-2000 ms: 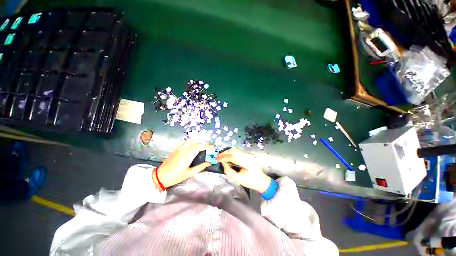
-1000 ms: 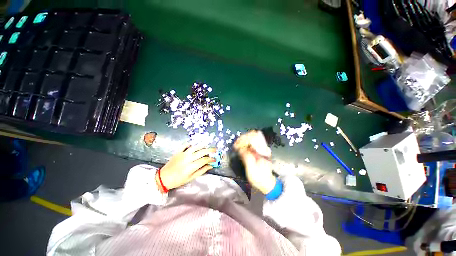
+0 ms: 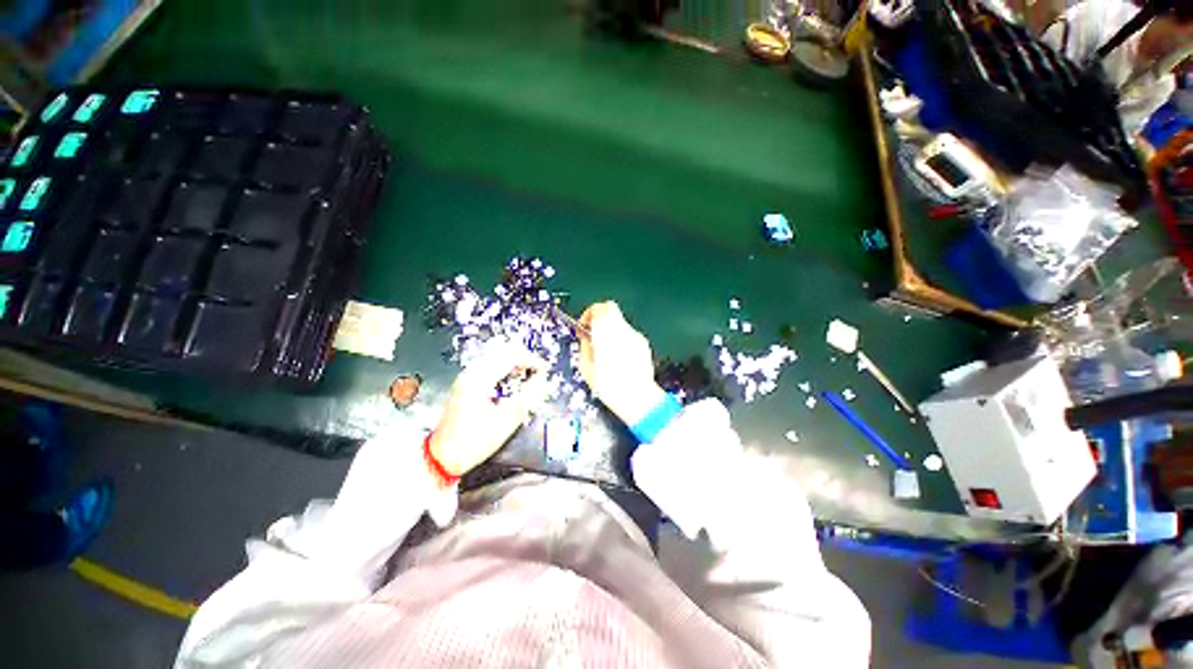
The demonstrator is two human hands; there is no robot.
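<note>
A pile of small white and dark square pads (image 3: 495, 314) lies on the green mat in front of me. My left hand (image 3: 491, 405) is at the pile's near side; its fingers are bent and I cannot tell whether it holds anything. My right hand (image 3: 615, 353) is at the pile's right side, fingers together near the pads; what is between the fingertips is too small to tell. A light-blue piece (image 3: 563, 439) lies near the bench edge between my forearms, touched by neither hand.
Stacked black trays (image 3: 255, 235) with teal pieces stand at left, beside a cream label (image 3: 369, 329). Small black parts (image 3: 686, 378) and white parts (image 3: 756, 370) lie right of my right hand. A blue stick (image 3: 865, 430) and a white control box (image 3: 1007, 438) are further right.
My right hand has moved up from the bench edge to the pads. My left hand has left the light-blue piece and is at the pile. The view has shifted.
</note>
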